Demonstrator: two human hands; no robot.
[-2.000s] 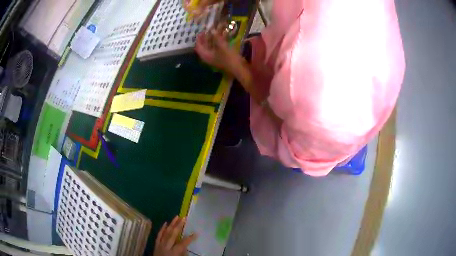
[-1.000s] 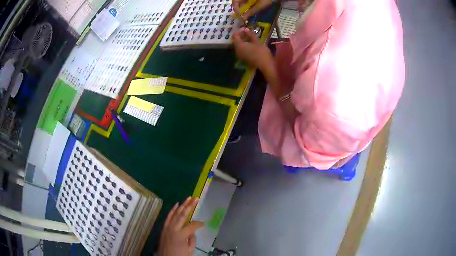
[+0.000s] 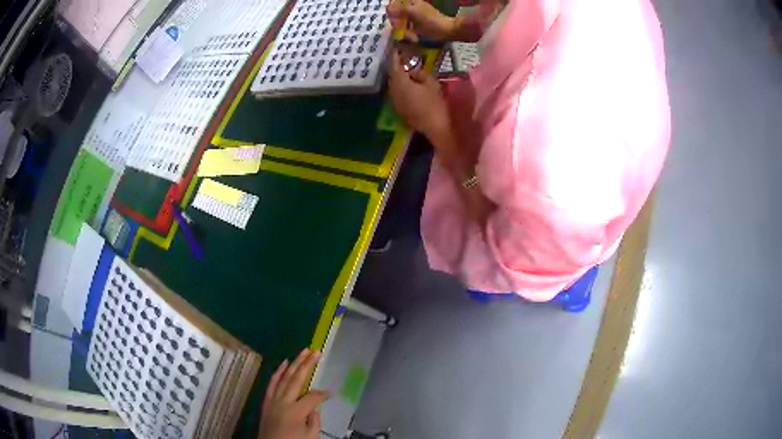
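Observation:
My left hand (image 3: 291, 403) is at the bottom of the view, partly cut off by the lower edge. It rests palm down at the green bench's front edge, fingers apart, thumb to the right, and holds nothing. My right hand is not in view. Left of my left hand stands a tray stack (image 3: 154, 356) with tan and grey layered edges. Its white top tray carries rows of small dark dumbbell-shaped components. A narrow strip of green mat lies between the stack and my hand.
A seated person in pink (image 3: 557, 154) works at another parts tray (image 3: 330, 47) with a yellow tool. Label slips (image 3: 231, 160) and a purple pen (image 3: 189, 233) lie mid-bench. More trays (image 3: 184, 116) and a green sheet (image 3: 81, 197) are along the back. A blue stool (image 3: 579, 291) stands on the floor.
The view has shifted about. My left hand stays at the bench edge, its fingers spread. The seated person's hands have moved slightly around the yellow tool.

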